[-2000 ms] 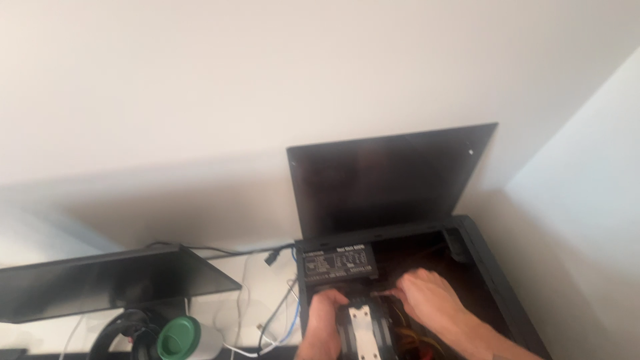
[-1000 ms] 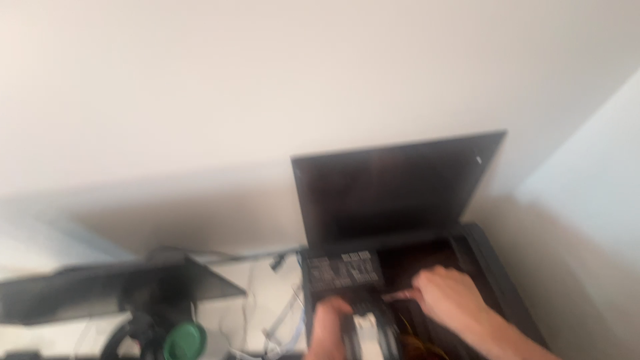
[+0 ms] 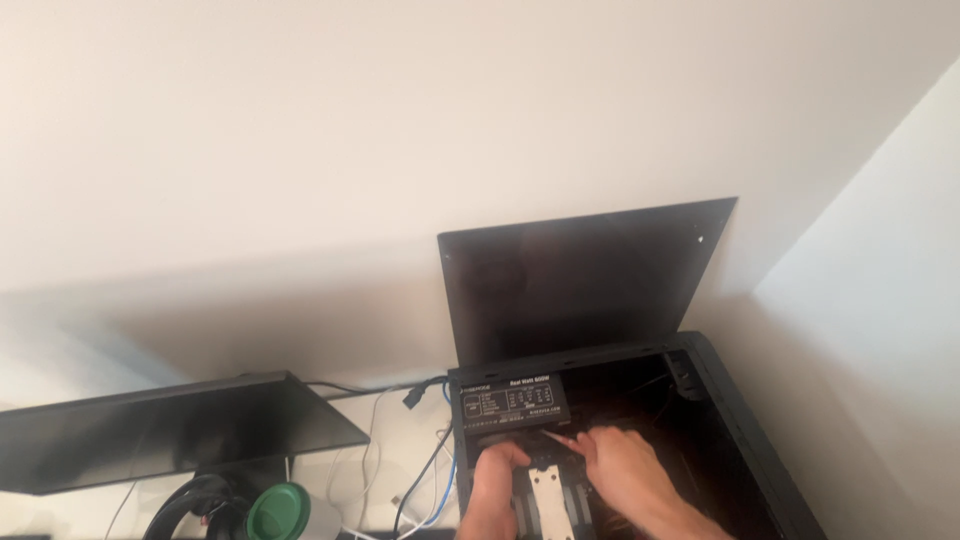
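Note:
A black desktop computer case [image 3: 750, 442] lies with its inside exposed, and a power supply unit [image 3: 516, 405] bearing a printed label sits in its upper left corner. Below that unit is a component with a light metal bracket [image 3: 550, 501] and dark sides, its exact kind not plain. My left hand [image 3: 491, 491] rests against the left of this component, fingers bent; whether it grips it cannot be told. My right hand [image 3: 626, 476] pinches a small thin object [image 3: 561, 440], too blurred to name, whose tip points left towards the gap under the power supply unit. Wires show partly beneath the right hand.
A dark flat panel [image 3: 585, 285] leans on the wall behind the case. To the left stand a monitor [image 3: 172, 427], a container with a green lid [image 3: 278, 512], and a black coiled item [image 3: 191, 510]. Loose cables and a black plug [image 3: 413, 397] lie between monitor and case.
My right hand was lower among the case's inner parts two seconds ago with no thin object visible; the thin object now shows at its fingertips. The left hand stays beside the bracketed component.

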